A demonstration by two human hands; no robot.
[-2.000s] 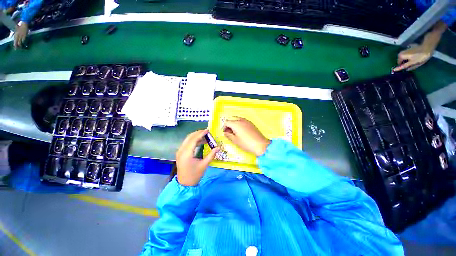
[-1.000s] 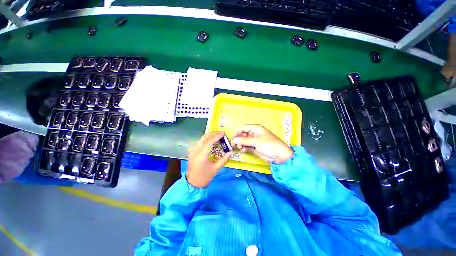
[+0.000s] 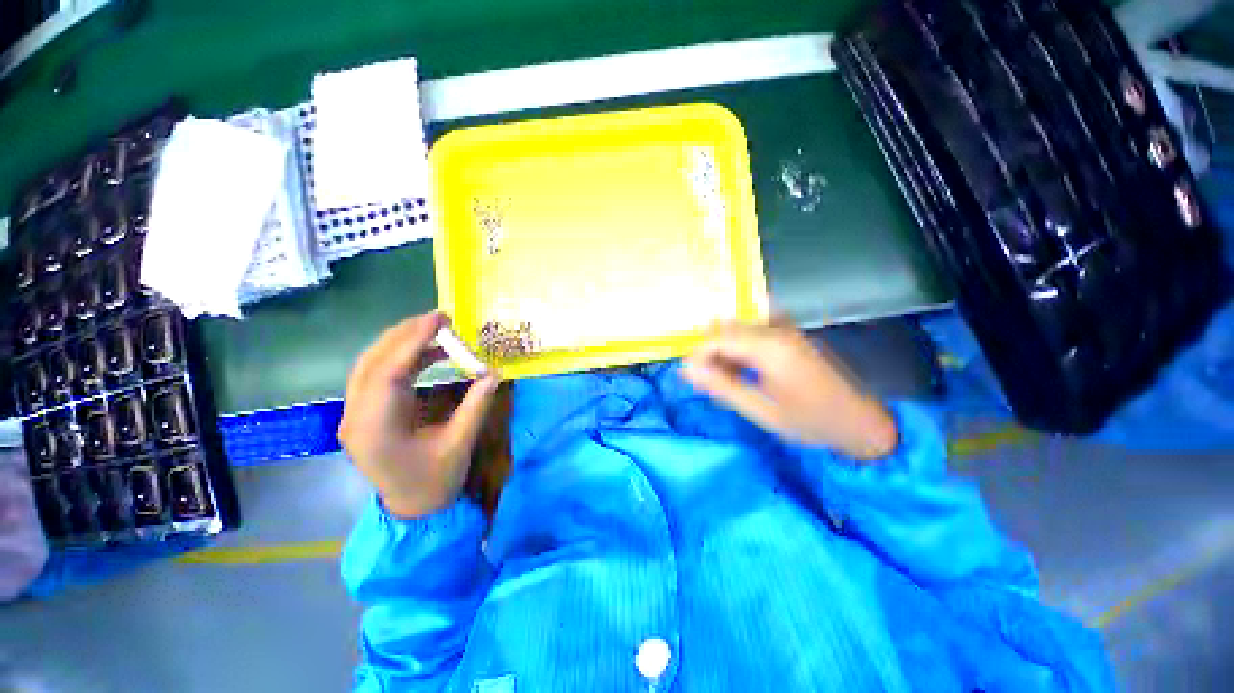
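My left hand [image 3: 413, 413] holds a device housing [image 3: 462, 352] between thumb and fingertips at the near left corner of the yellow parts tray [image 3: 600, 123]. The housing shows as a pale, whitish edge. My right hand [image 3: 778, 386] is blurred at the near right edge of the tray, thumb and fingers close together; whether it holds a tiny part cannot be told. Small parts lie in the tray: a dark, speckled pile [image 3: 509, 339] at the near left, and pale scatters at the upper left and right.
A blister tray with dark units [image 3: 115, 406] is at left. White sheets [image 3: 210, 217] and a dotted sheet [image 3: 372, 225] lie beside the yellow tray. Loose bits [image 3: 801, 183] lie right of it. Stacked black trays [image 3: 1042, 203] stand at right. A blue bin [image 3: 282, 432] is below the bench edge.
The view has turned and shifted down. My right hand has moved away from the housing to the tray's right side. My left hand still holds the housing, now at the tray's corner.
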